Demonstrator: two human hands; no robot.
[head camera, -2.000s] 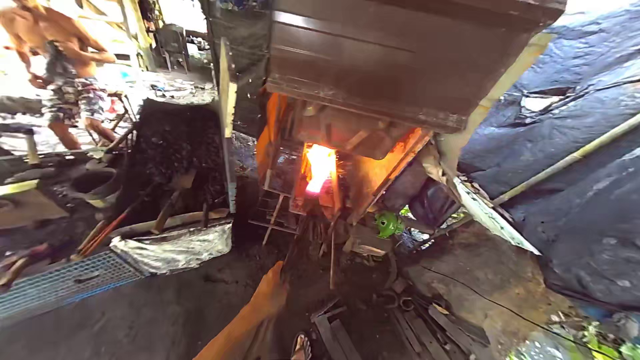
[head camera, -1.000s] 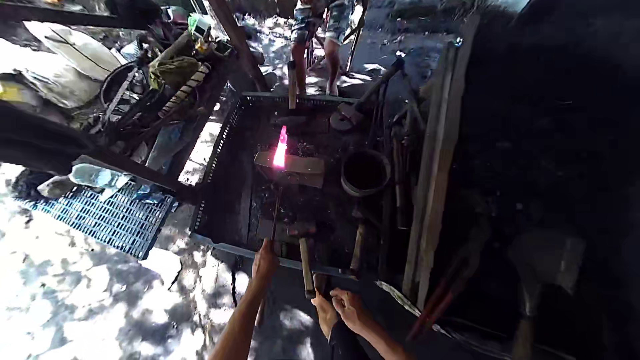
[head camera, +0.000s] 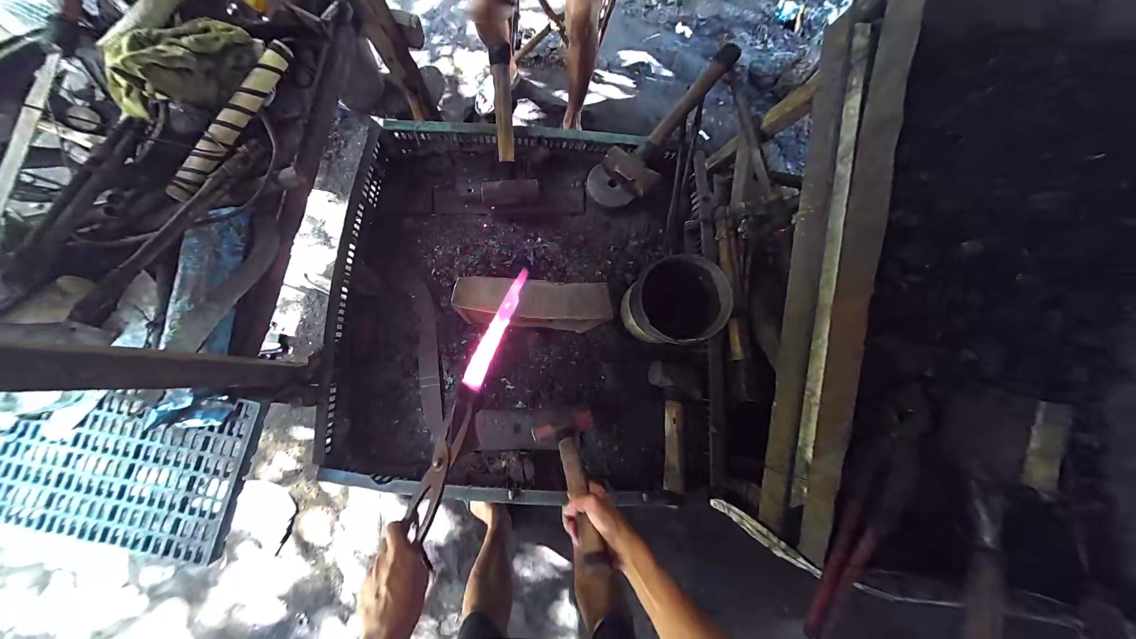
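My left hand grips the handles of metal tongs. From the jaws of the tongs a glowing pink-white metal blade blank points up and to the right, its tip over or on a steel anvil block. My right hand is closed around the wooden handle of a hammer, whose head is at the near side of the crate, over a flat dark piece. Whether the hammer head rests on that piece I cannot tell.
A plastic crate surrounds the anvil. In it are a metal pot, a second hammer and a sledgehammer. Wooden boards border dark material on the right. A co-worker's legs stand beyond the crate. Slatted plastic lies left.
The view has swung from the lit forge to the crate. One second ago the hammer stood at the crate's near edge by my right hand; the glowing blank now appears longer and lower, nearer me.
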